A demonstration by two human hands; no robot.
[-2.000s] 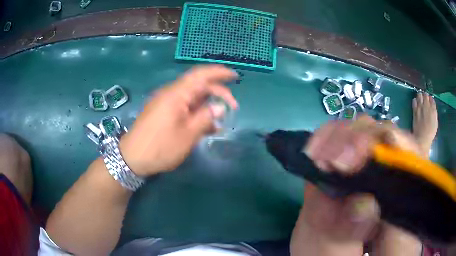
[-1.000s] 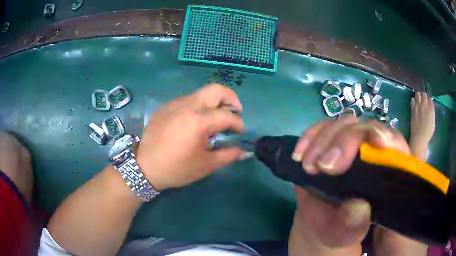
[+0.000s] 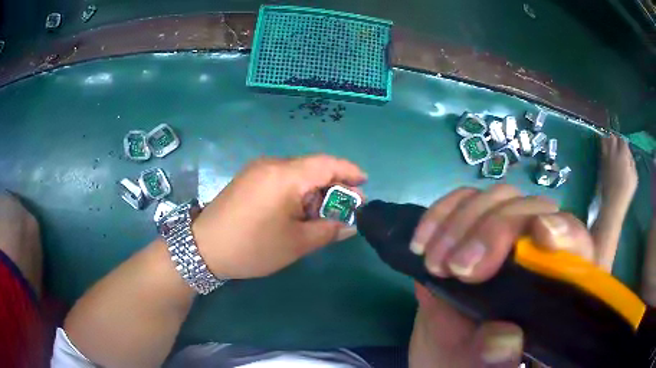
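My left hand (image 3: 266,215), with a metal watch on its wrist, holds a white-silver housing (image 3: 339,205) between thumb and fingers, its green circuit board facing up. My right hand (image 3: 489,251) grips the black electric screwdriver (image 3: 403,237) with its orange-yellow strip (image 3: 575,277). The screwdriver's nose is at the right edge of the housing; its bit cannot be made out. Small black screws (image 3: 320,110) lie loose below the green screw tray (image 3: 249,79), more along the tray's near edge.
Several units (image 3: 154,184) lie left, near the watch. A larger group of units (image 3: 475,149) lies right, beside another person's arm (image 3: 615,187). A brown strip (image 3: 165,37) crosses behind the dark green mat (image 3: 302,309). A knee shows at the left edge.
My left hand now shows the housing with its board facing up, clear of the fingers. The screwdriver's nose has come in against its right side. Another person's arm at the right has shifted.
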